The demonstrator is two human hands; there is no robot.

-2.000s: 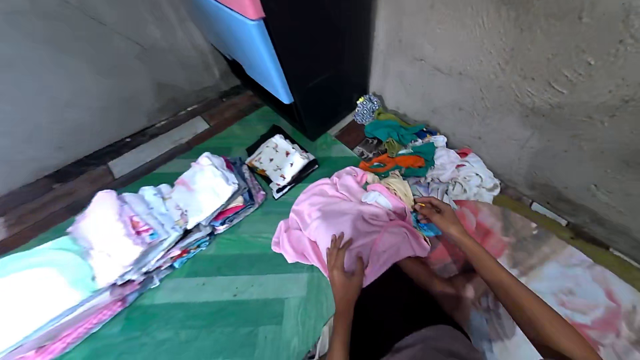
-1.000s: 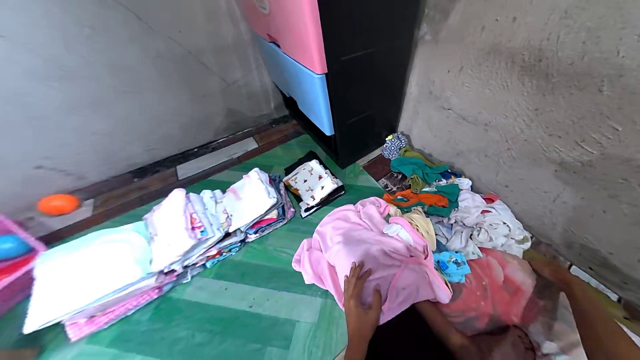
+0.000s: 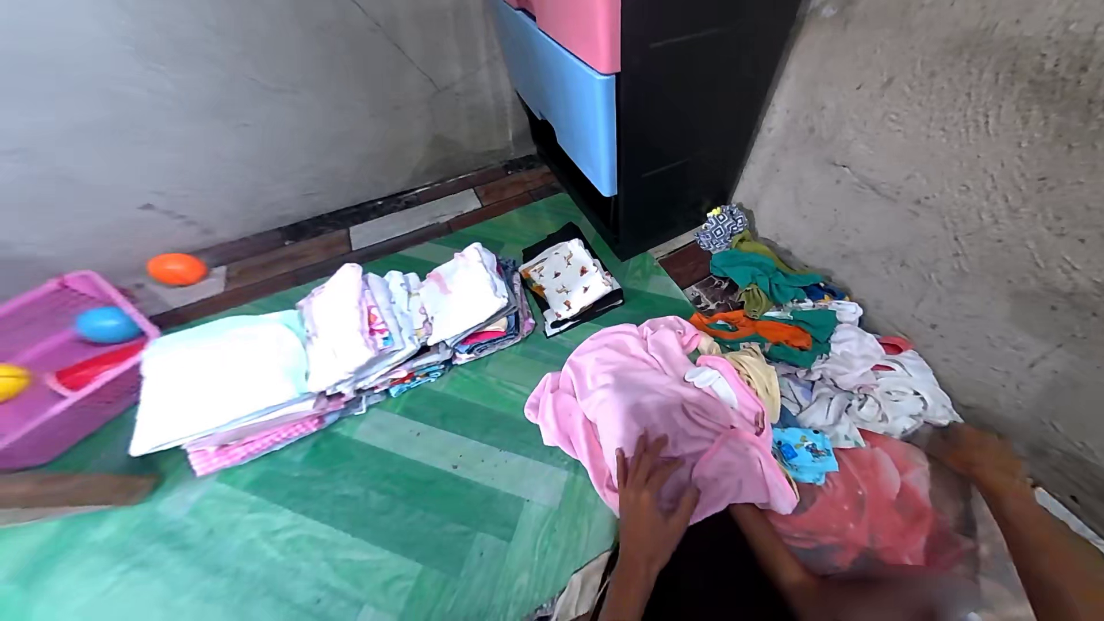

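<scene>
My left hand [image 3: 651, 500] lies with spread fingers on a crumpled pink cloth [image 3: 638, 388]. My right hand [image 3: 979, 457], somewhat blurred, is at the right by the wall, close to the edge of the white clothes [image 3: 906, 388]; whether it holds anything is unclear. A small blue printed cloth [image 3: 805, 454] lies right of the pink cloth, beside a red patterned cloth or mat [image 3: 871, 509]. Orange [image 3: 763, 329] and teal [image 3: 759, 274] garments are heaped behind. Folded white clothes [image 3: 224, 371] stand in stacks at the left, and a folded printed cloth [image 3: 569, 280] rests on black fabric.
A drawer cabinet [image 3: 690, 112] with pink and blue fronts stands at the back, near the rough wall [image 3: 931, 172]. At the left are a pink plastic basket [image 3: 69, 431] holding coloured toys and an orange ball [image 3: 177, 269]. Green patterned flooring [image 3: 414, 517] lies under the stacks.
My right hand has moved from the pink cloth's right edge out to the right, by the wall. My left hand remains on the pink cloth. The view has shifted left, bringing in the basket.
</scene>
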